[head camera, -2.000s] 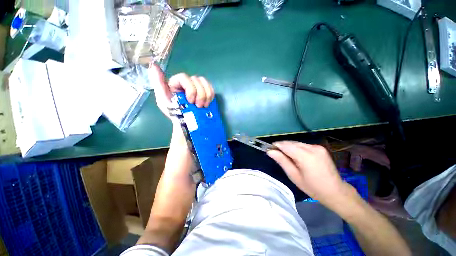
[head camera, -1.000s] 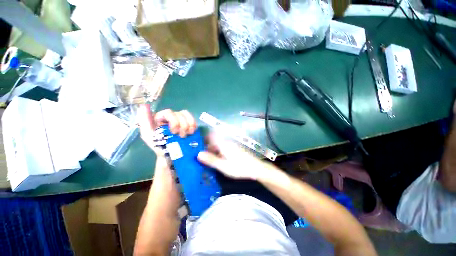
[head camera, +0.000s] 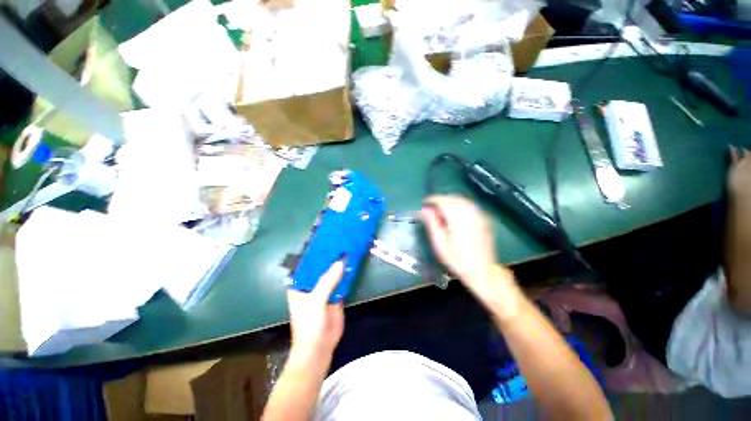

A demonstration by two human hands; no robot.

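My left hand (head camera: 317, 316) grips the near end of a lock body (head camera: 342, 230) with blue film on its broad side, held over the bench edge. My right hand (head camera: 461, 234) is blurred, over the bench to the right of the lock body; whether it holds anything cannot be told. A silver faceplate (head camera: 397, 256) lies on the green bench between the lock body and my right hand. One end of a slim tool (head camera: 402, 219) shows beside my right hand, the rest hidden. A black electric screwdriver (head camera: 515, 197) lies to the right.
The green bench (head camera: 222, 316) holds white cartons (head camera: 78, 271) at left, a brown cardboard box (head camera: 300, 119) and clear bags of small parts (head camera: 461, 94) at the back. At right are a spare faceplate (head camera: 599, 156), a white box (head camera: 632, 136) and a coworker's arm (head camera: 739, 222).
The faceplate went from my right hand to the bench. My left hand has shifted from the lock body's far end to its near end. My right hand has moved right, away from the lock body.
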